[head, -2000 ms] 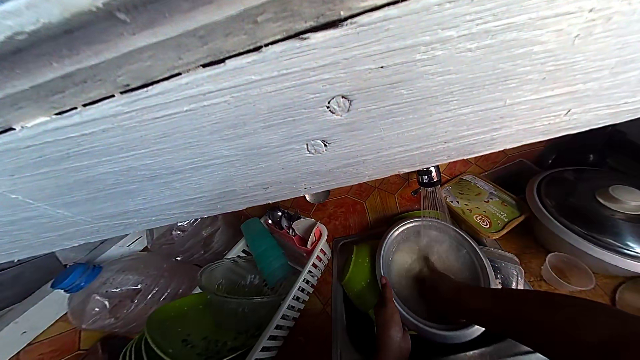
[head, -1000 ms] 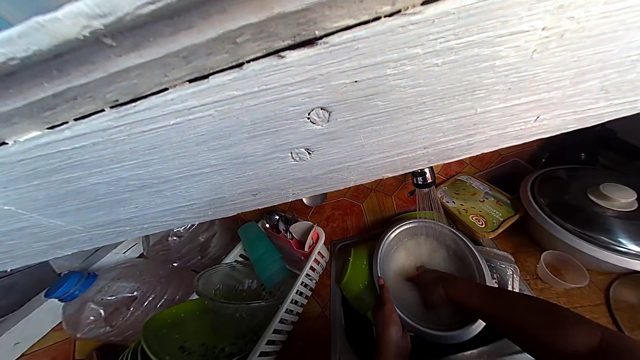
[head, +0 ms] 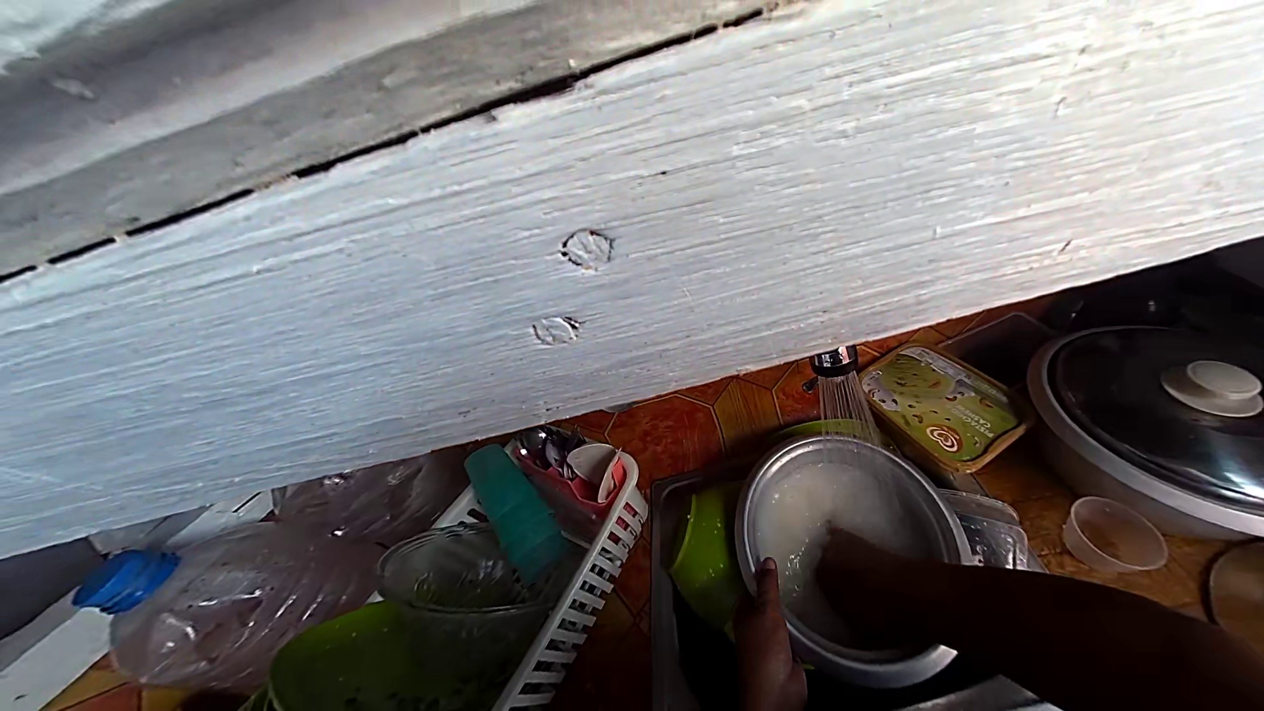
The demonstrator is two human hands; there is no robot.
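Observation:
A round metal pot (head: pixel 953 538) with cloudy, whitish liquid sits over the sink (head: pixel 664 592). My left hand (head: pixel 765 637) grips its left rim, the thumb up along the wall. From the right, my right hand (head: pixel 849 573) reaches down into the cloudy liquid; its fingers are hidden, so what they hold does not show. Behind the pot a black faucet head (head: pixel 834 361) lets a spray of water fall at the far rim. A green bowl (head: pixel 703 553) lies in the sink, left of the pot.
A white dish rack (head: pixel 583 592) at the left holds a teal cup (head: pixel 513 513), a glass bowl (head: pixel 464 573) and green plates (head: pixel 346 657). Farther left lies a large plastic bottle (head: pixel 237 602). Rightward are an ice-cream tub (head: pixel 943 405), a small clear cup (head: pixel 1114 535) and a lidded cooker (head: pixel 1165 425). A white-painted board (head: pixel 632 247) crosses above.
My right hand has shifted a little within the pot, staying in the liquid. My left hand stays at the left rim.

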